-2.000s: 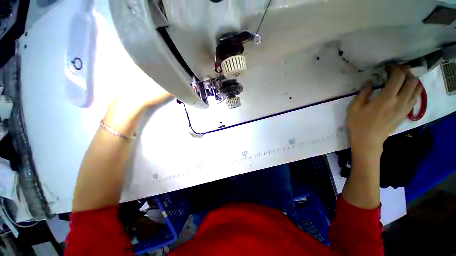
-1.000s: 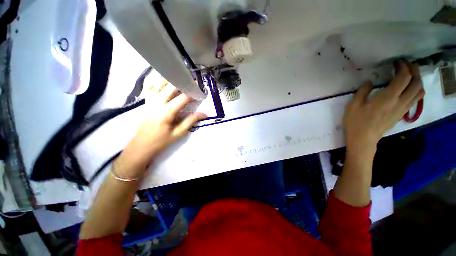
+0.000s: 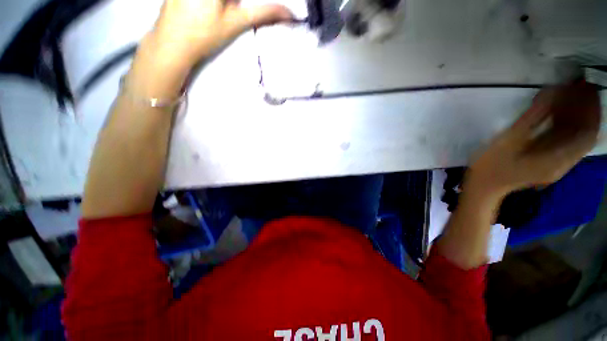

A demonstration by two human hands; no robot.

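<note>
My left hand (image 3: 200, 30) is at the top left of centre, cut off by the top edge. Its thumb points right towards a short dark piece (image 3: 324, 20) in the bright needle area; whether it grips any fabric is hidden. Long dark fabric pieces (image 3: 40, 40) lie on the table left of my left wrist. My right hand (image 3: 546, 136) is at the far right over the table edge, blurred, with fingers curled; whether it holds anything cannot be told.
The white sewing-machine table (image 3: 393, 133) runs across the view, with a dark seam line along the machine bed. Blurred machine parts (image 3: 373, 20) show at the top. Below are a black heap (image 3: 522, 208), a blue crate (image 3: 566, 210) at right and another blue crate (image 3: 200, 230) at left.
The view has tipped down towards my lap, so most of the machine has left the picture. Dark fabric appeared at left after the first frame. My right hand has lifted and turned; the red handle no longer shows.
</note>
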